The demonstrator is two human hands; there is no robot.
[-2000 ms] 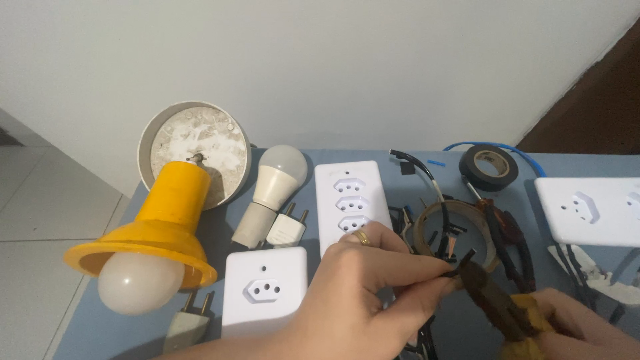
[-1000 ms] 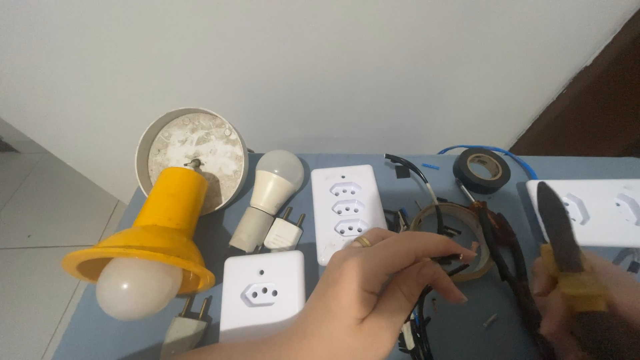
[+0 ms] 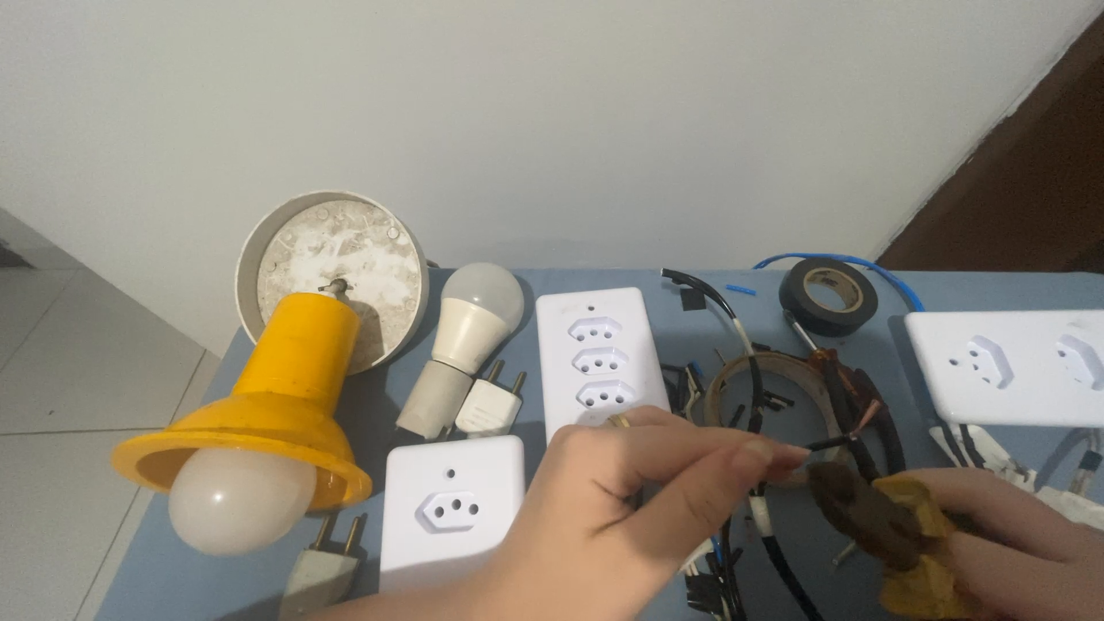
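Observation:
Between the thumb and fingers of my left hand is the end of a short black wire, whose far end shows bare copper strands. My right hand grips pliers with dark jaws and yellow-wrapped handles, the jaws just below the wire and close to my left fingertips. Whether the jaws touch the wire I cannot tell. Behind the wire lies a roll of tan tape. A white triple socket block stands behind my left hand, which hides its lower part.
Left are a yellow lamp with a round bulb, a round white base, an LED bulb, plugs and a single socket. Black electrical tape, loose black cables and another white socket block lie right.
One second ago the pliers were upright at the right, apart from my left hand; now they are lower and farther left, near its fingertips. The left fingers, spread then, are now pinched on the wire.

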